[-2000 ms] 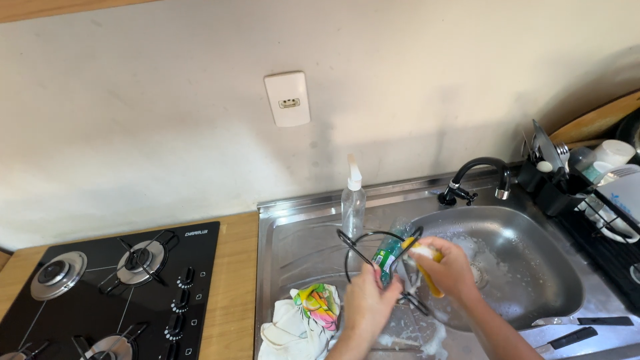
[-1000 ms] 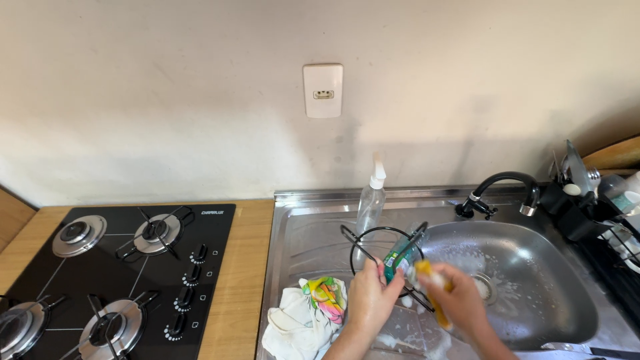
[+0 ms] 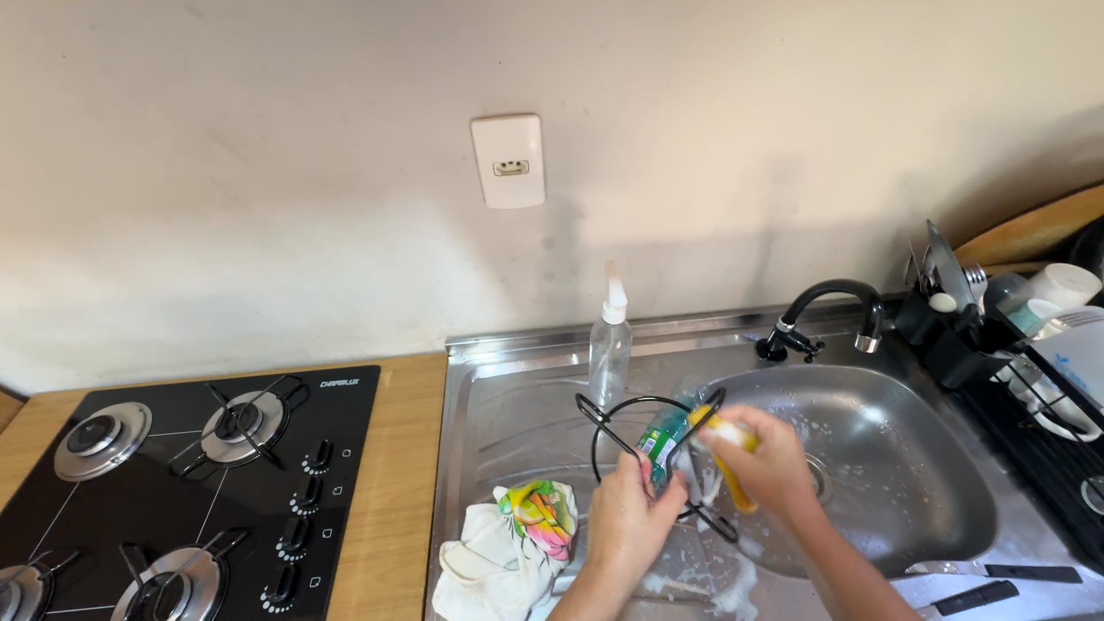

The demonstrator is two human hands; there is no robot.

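My left hand [image 3: 634,509] grips a black wire burner grate [image 3: 642,399] above the drainboard, left of the sink bowl. In my right hand [image 3: 763,457] is a yellow sponge [image 3: 735,483] with white foam on it, pressed to the grate's right side. Behind the grate shows a green bottle with a label [image 3: 660,440], partly hidden by the wire and my fingers. A clear spray bottle [image 3: 611,358] stands upright behind the grate. A white cloth with a colourful print [image 3: 509,552] lies crumpled left of my left hand. Foam [image 3: 733,586] spots the steel below.
The steel sink bowl [image 3: 897,448] has a black faucet [image 3: 828,293] behind it. Knives with black handles [image 3: 1031,573] lie at its front right edge. A black dish rack [image 3: 957,354] with cutlery and dishes stands at right. A black glass cooktop [image 3: 190,483] is at left.
My right hand with the sponge has moved up along the grate's right side since one second ago. My left hand keeps its hold on the grate.
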